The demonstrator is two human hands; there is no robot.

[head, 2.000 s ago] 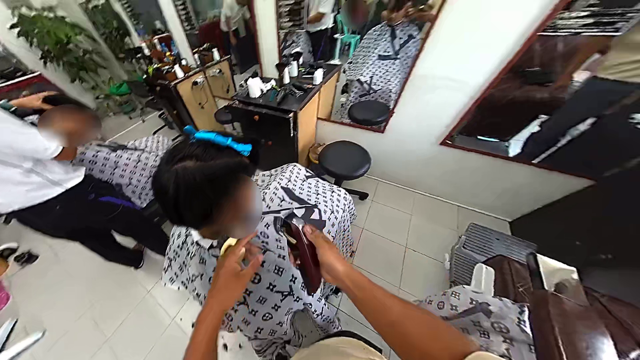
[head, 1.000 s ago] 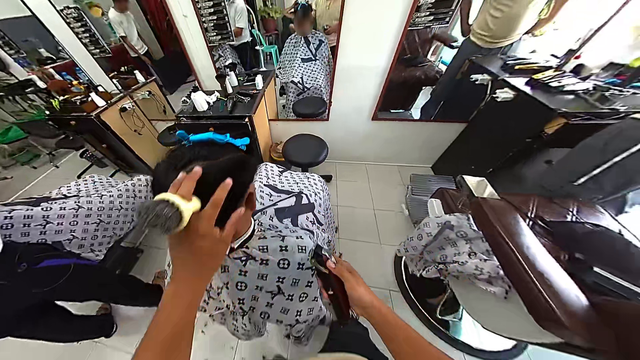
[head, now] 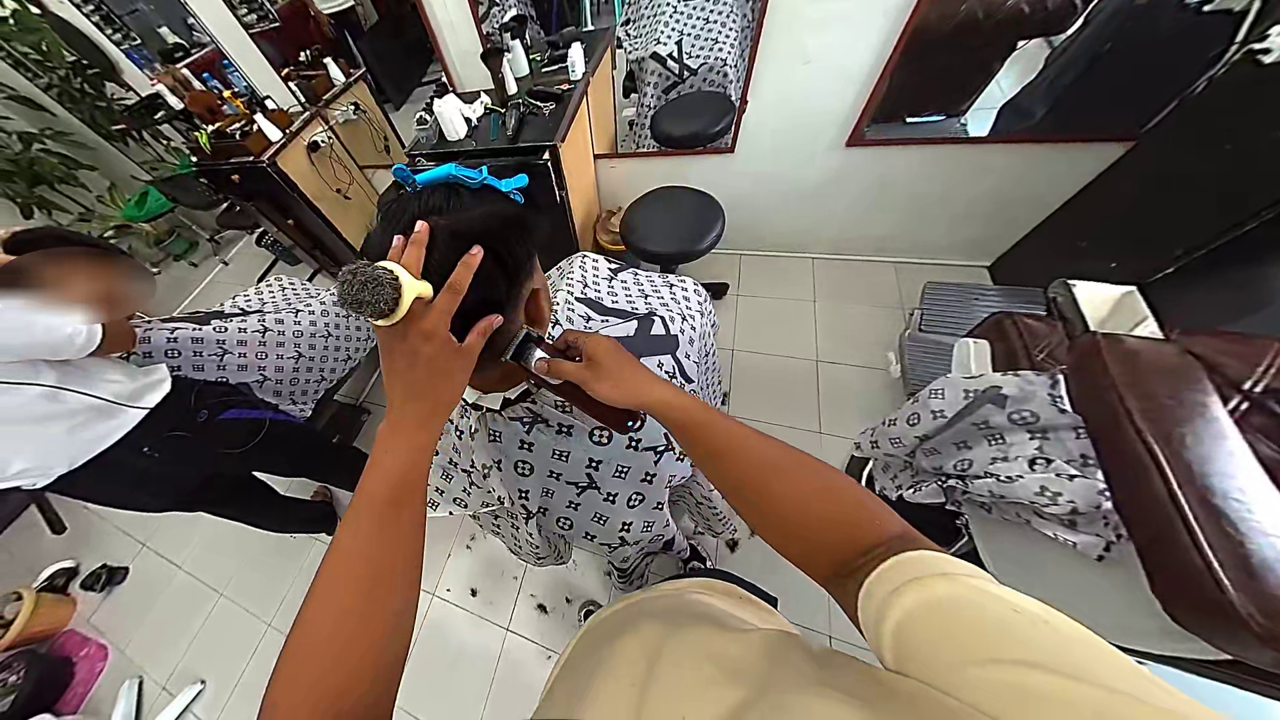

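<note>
A seated person in a patterned white cape (head: 590, 470) faces away from me, dark hair (head: 450, 225) held on top by blue hair clips (head: 460, 179). My left hand (head: 435, 320) lies spread against the back of the head. On one of its fingers sits a pale yellow ring holder with a small grey-bristled brush (head: 370, 292). My right hand (head: 605, 372) grips a dark red hair clipper (head: 590, 403), its toothed blade at the hair low on the head, below and behind the ear (head: 538, 305).
A black round stool (head: 672, 224) stands by the wall, near a counter (head: 575, 95) with bottles and tools. At right is a brown barber chair (head: 1180, 470) with a cape over it. Another person (head: 80, 400) works at left beside a caped person. Hair clippings dot the tiled floor.
The clipper in my right hand has risen from in front of the cape to the back of the head. My left hand, raised near the head before, now rests on the hair. The view has shifted.
</note>
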